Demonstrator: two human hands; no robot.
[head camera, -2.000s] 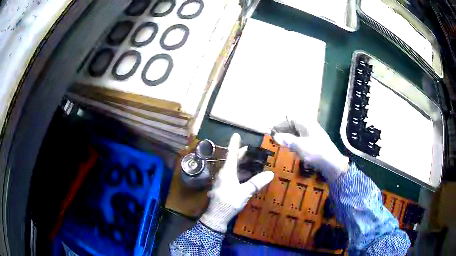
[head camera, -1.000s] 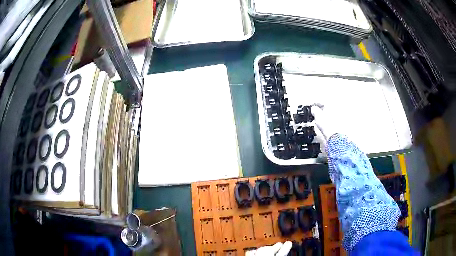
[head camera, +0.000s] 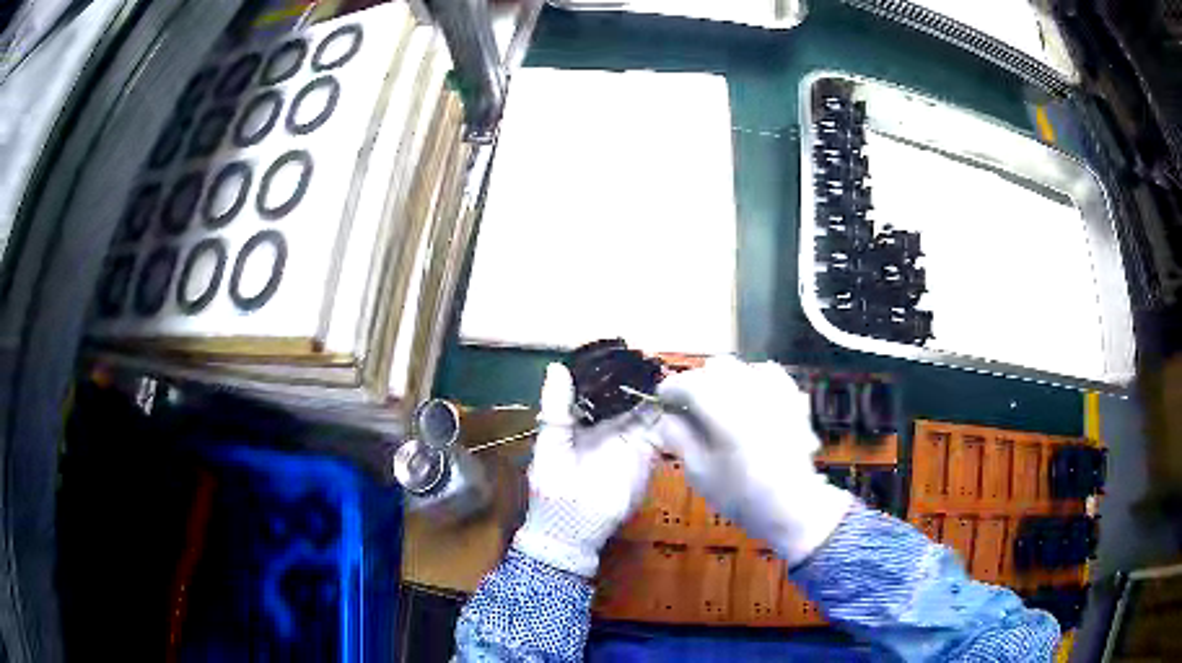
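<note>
My left hand (head camera: 579, 490), in a white knit glove, holds a black housing (head camera: 609, 369) just below the white board. My right hand (head camera: 752, 447), also gloved, is close on its right side. It pinches a thin tool (head camera: 648, 395) whose tip reaches the housing; the exact tool is too blurred to tell. An orange tray (head camera: 694, 576) lies under both hands, with open slots at the front and black housings at its right side. The hands hide part of it.
White board (head camera: 603, 207) beyond the hands. Metal tray (head camera: 1121, 298) with black assemblies at right; second orange tray (head camera: 972, 486) below it. Open metal pot (head camera: 421, 466) with a thin stick (head camera: 506, 440) on the left. Stacked boards with rings (head camera: 344, 246) at far left; blue bin (head camera: 350, 557) lower left.
My right hand has come back from the metal tray to the housing. My left hand, mostly out of view a second ago, now holds the housing. The view has shifted left.
</note>
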